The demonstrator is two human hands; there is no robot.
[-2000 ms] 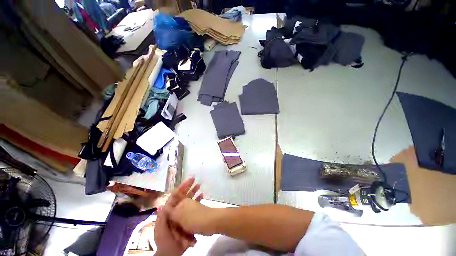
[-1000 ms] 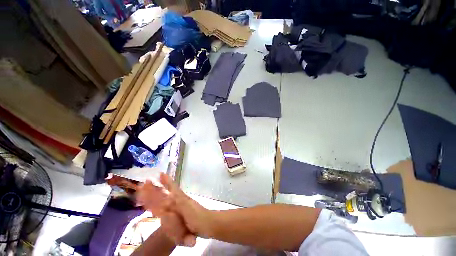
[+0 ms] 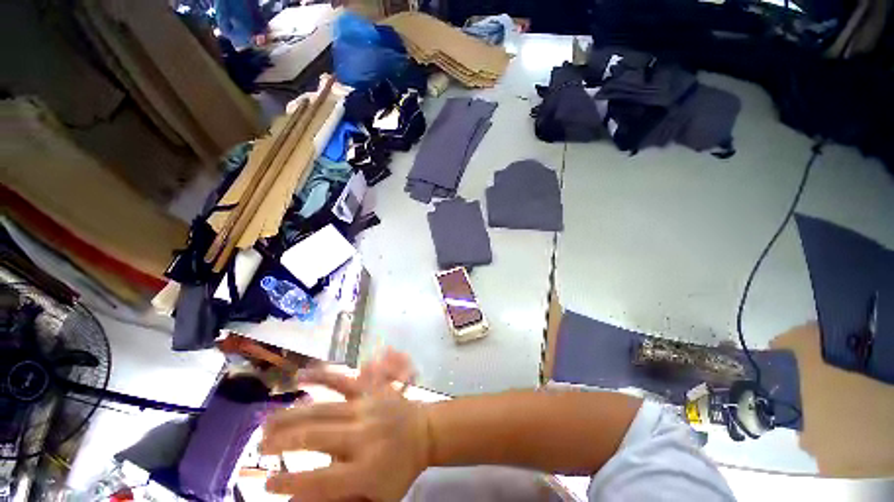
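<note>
My right hand (image 3: 348,441) is at the bottom, left of centre, its forearm reaching in from the right. It is blurred, empty, fingers spread. Blurred fingertips behind it seem to be my left hand (image 3: 388,369); the rest is hidden. Neither hand touches the work. A dark grey fabric strip (image 3: 598,345) lies at the table's front edge. A mottled metal bar (image 3: 691,359) lies on it, and the electric cutter (image 3: 737,410) stands in front of the bar, partly behind my sleeve. A phone-sized box with a reddish-brown face (image 3: 461,299) lies left of the table seam.
Cut panels (image 3: 525,196) lie in small stacks beyond the box. Dark pieces (image 3: 637,98) are heaped at the far side. Shears (image 3: 868,338) lie on dark fabric at right, beside brown paper (image 3: 853,431). A black cord (image 3: 760,260) runs to the cutter. A fan (image 3: 49,377) stands at left.
My hands were pressed together; now my right hand is spread in front, covering most of my left. The view has shifted slightly, and my sleeve now covers part of the cutter.
</note>
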